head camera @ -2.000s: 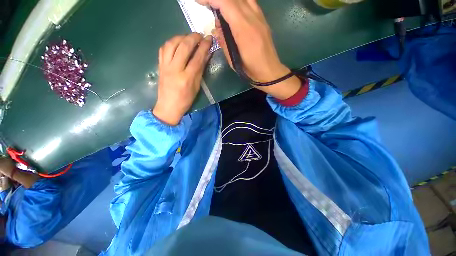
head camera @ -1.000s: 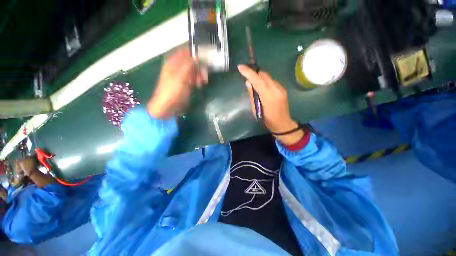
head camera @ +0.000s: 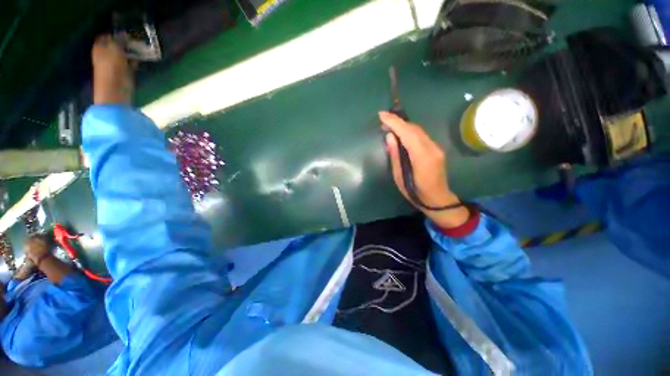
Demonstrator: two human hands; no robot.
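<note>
My left hand is stretched out to the far upper left, over the dark area beyond the pale strip. Its fingers are at the edge of a phone assembly, a small silver-edged rectangle; the fingertips are dim and partly hidden. My right hand holds a soldering iron like a pen above the green mat, its narrow tip pointing away from me. A pile of purplish and silver components lies on the mat beside my left sleeve.
A yellow round tub with a white top stands right of my right hand. Black bench equipment is beyond it, and a dark ribbed object at the top. A pale strip crosses the bench. A neighbour's hands and red lead are at left.
My left hand has moved far to the upper left with the phone assembly, away from the mat. My right hand has drawn back from the work with the iron. The view has shifted.
</note>
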